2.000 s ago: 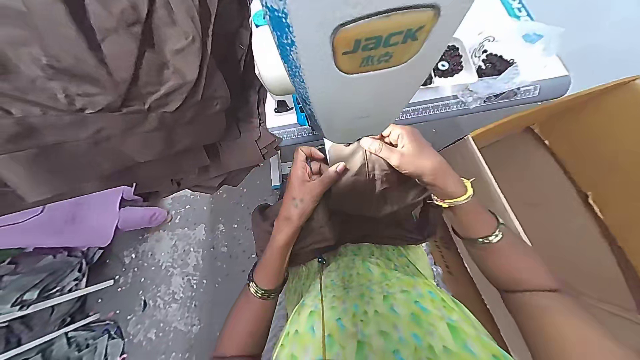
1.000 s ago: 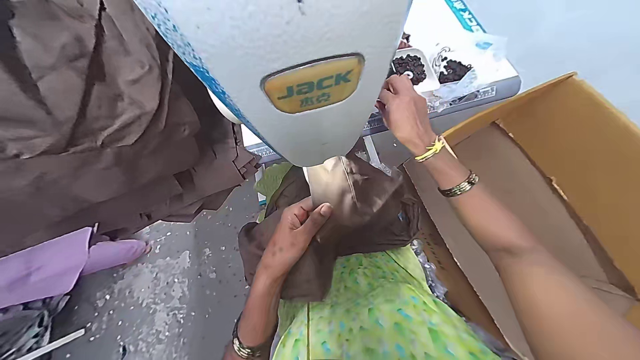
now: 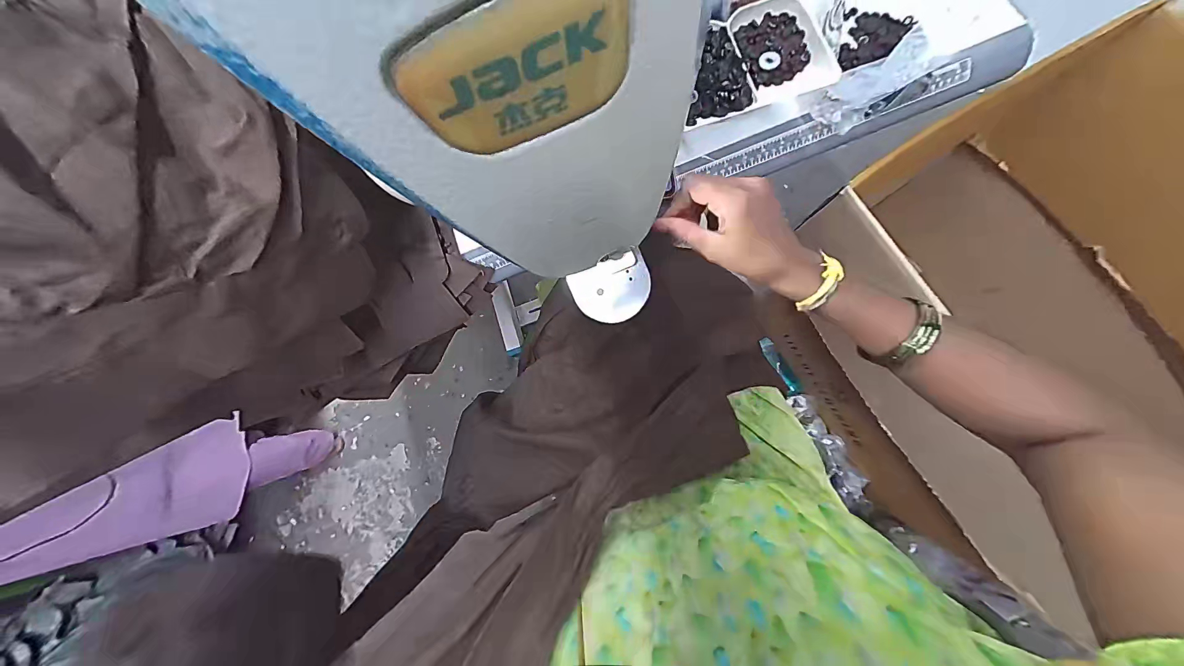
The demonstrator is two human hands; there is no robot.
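A white Jack sewing-type machine (image 3: 573, 166) fills the top middle, its head over brown fabric (image 3: 620, 398) that drapes down across my lap. My right hand (image 3: 735, 227), with a yellow band and bangles at the wrist, is beside the machine head at the right, thumb and fingertips pinched together at the fabric's upper edge. Whether a small item sits between them is too hidden to tell. A round white machine part (image 3: 610, 285) rests just above the cloth. My left hand is out of view. Dark buttons (image 3: 772, 48) fill small white trays behind the machine.
A large heap of brown fabric (image 3: 185, 231) lies at the left. Below it are a purple cloth (image 3: 139, 490) and grey material. An open cardboard box (image 3: 1008, 268) stands at the right. A printed ruler strip (image 3: 768, 151) runs along the table edge, near a clear plastic bag (image 3: 869, 88).
My right hand has come back from the button trays to the machine head. My left hand, on the fabric a second ago, has left the view. The brown fabric now spreads lower over my lap.
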